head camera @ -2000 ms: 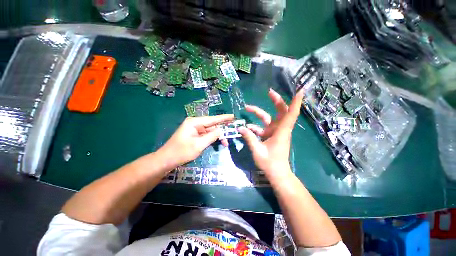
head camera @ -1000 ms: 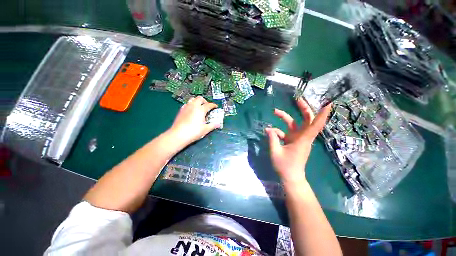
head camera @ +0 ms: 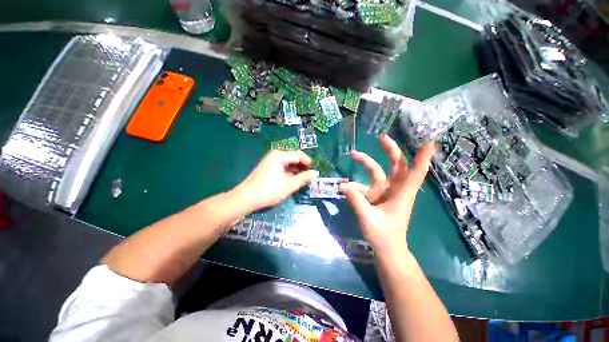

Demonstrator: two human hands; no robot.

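Note:
A small circuit board (head camera: 327, 188), silver-white on its upper face, is held between both hands above the green bench. My left hand (head camera: 275, 179) pinches its left end with thumb and fingertips. My right hand (head camera: 384, 200) holds its right end between thumb and index finger, with the other fingers raised and spread. A thin clear film piece (head camera: 350, 135) shows just above my right fingertips; whether the hand touches it is unclear. A shiny film strip with small rectangles (head camera: 267, 232) lies at the near bench edge, partly lost in glare. The loose green board pile (head camera: 274, 100) lies beyond my hands.
A clear tray of jumbled boards (head camera: 534, 217) is at right. A tall tray stack (head camera: 314, 43) stands beyond the pile, a dark second stack (head camera: 544, 73) far right. An orange phone (head camera: 160, 107), silvery sheet stack (head camera: 73, 110) and small plastic scrap (head camera: 116, 188) are at left. A clear bottle (head camera: 193, 17) stands behind.
My left hand has come back from the pile's near edge toward my right hand. The board is now between both hands. The view has shifted slightly.

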